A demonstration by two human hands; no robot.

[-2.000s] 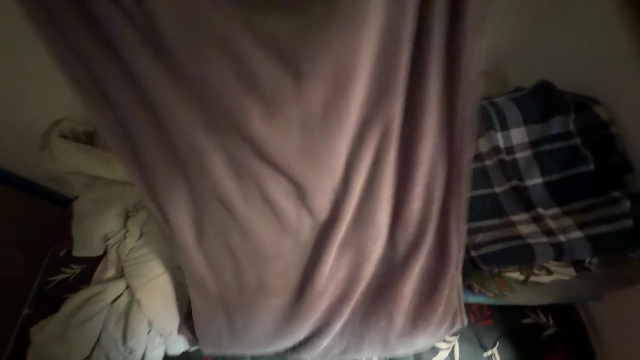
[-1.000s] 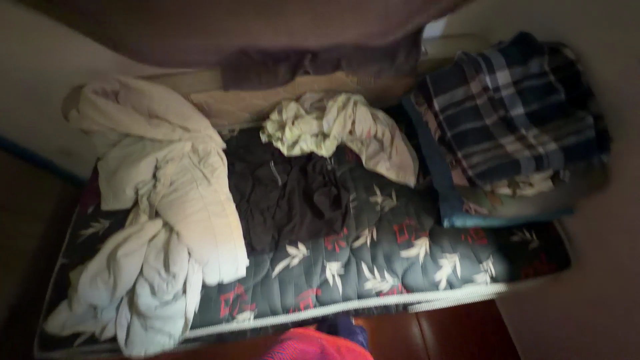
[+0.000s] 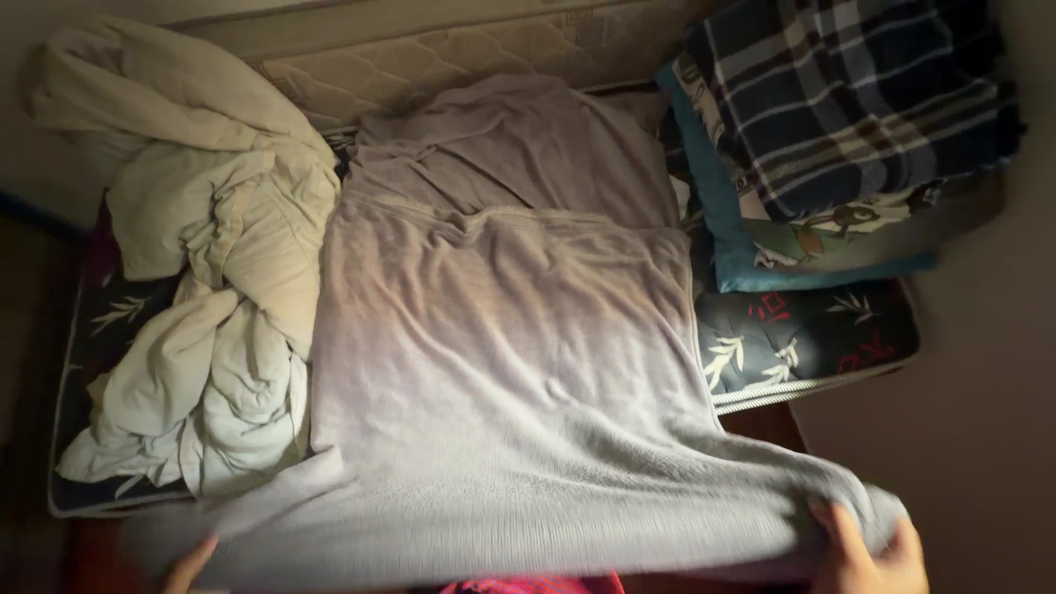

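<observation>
A greyish-mauve fleece blanket lies over the middle of a dark patterned mattress, its near edge stretched toward me off the mattress. At the lower left, my left hand is partly cut off by the frame and grips one near corner, with only a finger or so showing. My right hand pinches the opposite corner at the lower right, the fabric bunched between thumb and fingers. The far part of the blanket is rumpled, with a fold across it.
A crumpled cream comforter covers the mattress's left end. On the right, a plaid blanket rests on a blue-edged printed cloth. The floral mattress shows beside them. A quilted beige mattress side stands behind, and red cloth is below.
The mauve blanket, raised in front of the view earlier, now lies across the mattress and covers the dark garment and pale cloth seen there a second ago. Both hands have come into view.
</observation>
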